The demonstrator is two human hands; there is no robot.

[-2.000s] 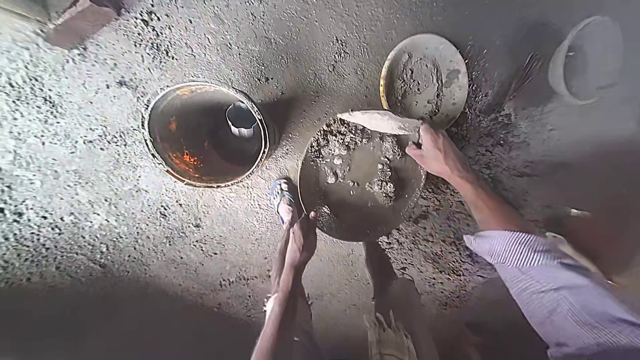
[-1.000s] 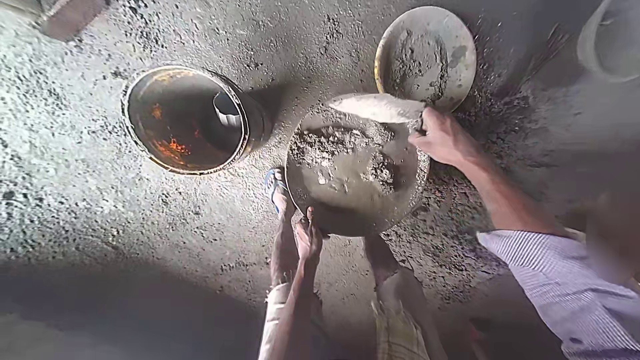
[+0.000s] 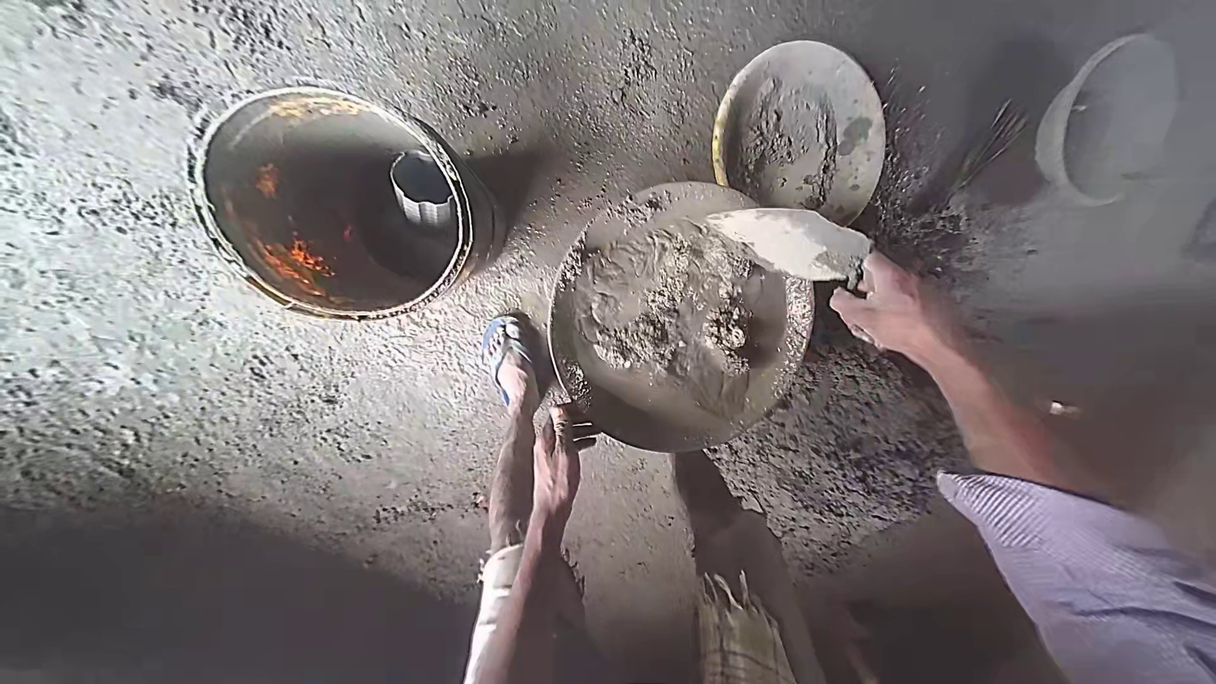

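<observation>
A round metal pan [image 3: 655, 432] holds wet, lumpy mortar [image 3: 665, 313] at the centre of the view. My right hand [image 3: 883, 304] grips a mortar-coated trowel [image 3: 793, 242], its pale blade pointing left over the pan's upper right rim. The trowel's handle is hidden by my fingers. My left hand [image 3: 562, 446] holds the pan at its lower left rim, with the fingers partly hidden there. Just behind the pan, a shallower round pan [image 3: 860, 142] with a yellowish edge carries a layer of mortar.
On the rough ground at left stands a large drum [image 3: 465, 237] with orange patches inside and a ribbed cup-like container [image 3: 425, 204] in it. A pale round basin [image 3: 1054, 142] is at far right, near some thin bristles [image 3: 993, 142]. My sandalled foot [image 3: 508, 356] is beside the pan.
The mortar in the pan has been stirred and spread, now more heaped toward the middle. My right hand still holds the trowel over the rim, and my left hand stays at the pan.
</observation>
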